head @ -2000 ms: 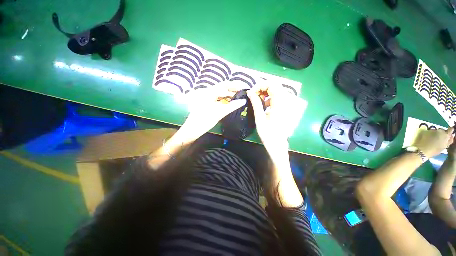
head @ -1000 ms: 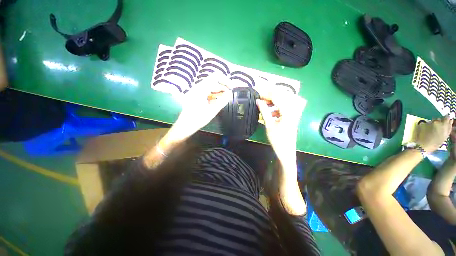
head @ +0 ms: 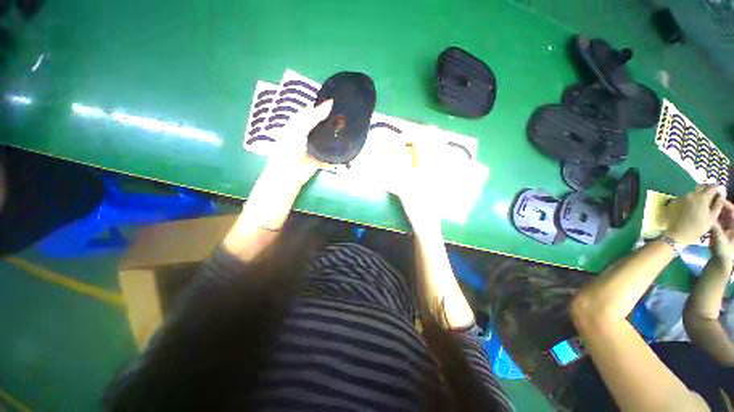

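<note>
My left hand holds a black oval base by its left and lower edge, above the white adhesive sheets. The base shows a dark, smooth face with a small brownish-yellow mark. My right hand is over the sheets to the right of the base; glare washes out its fingers, and whether it holds anything is not clear. The adhesive sheet with rows of black crescents shows left of the base. Another sheet part, mostly blank with a crescent, lies to the right.
A ribbed black base lies beyond the sheets. Black bases are piled to the right, near two grey-faced parts. Another person's arms work at the far right beside a crescent sheet. A cardboard box stands below the table edge.
The base has moved from near the table edge, between both hands, up and left in my left hand, and now shows its smooth face. My right hand has separated from it. The curved bracket has left view.
</note>
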